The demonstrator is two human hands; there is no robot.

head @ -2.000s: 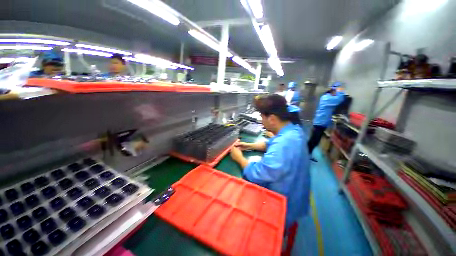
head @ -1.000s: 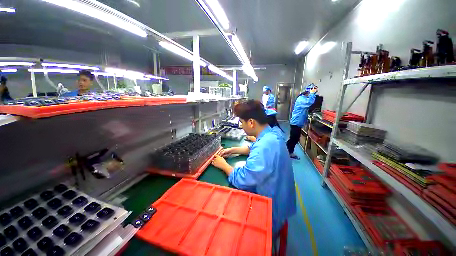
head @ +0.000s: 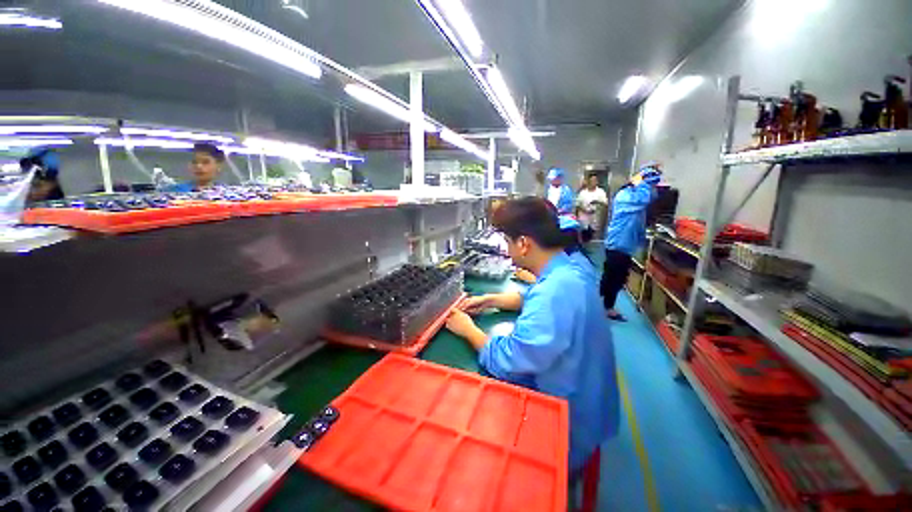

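Note:
Neither of my hands is in the picture. Nearest in front of me, at the lower left, a stacked white blister tray (head: 262, 424) holds rows of glossy black device housings (head: 132, 433) in its pockets. To its right lies a red compartment tray (head: 440, 430) with shallow divided cells and no units visible in them. A few black units (head: 316, 427) sit in a short row between the blister tray and the red tray's left edge.
A person in a blue smock (head: 560, 330) sits beyond the red tray, hands at stacked clear trays (head: 395, 305). Black tools (head: 225, 322) hang on the back panel. A shelf above bears red trays (head: 130, 217). Storage racks (head: 715, 255) stand at right across a blue aisle.
The view has turned left since a second ago, after turning right before that, so the bench things shift in the picture. Another person in pale clothes now shows far down the aisle.

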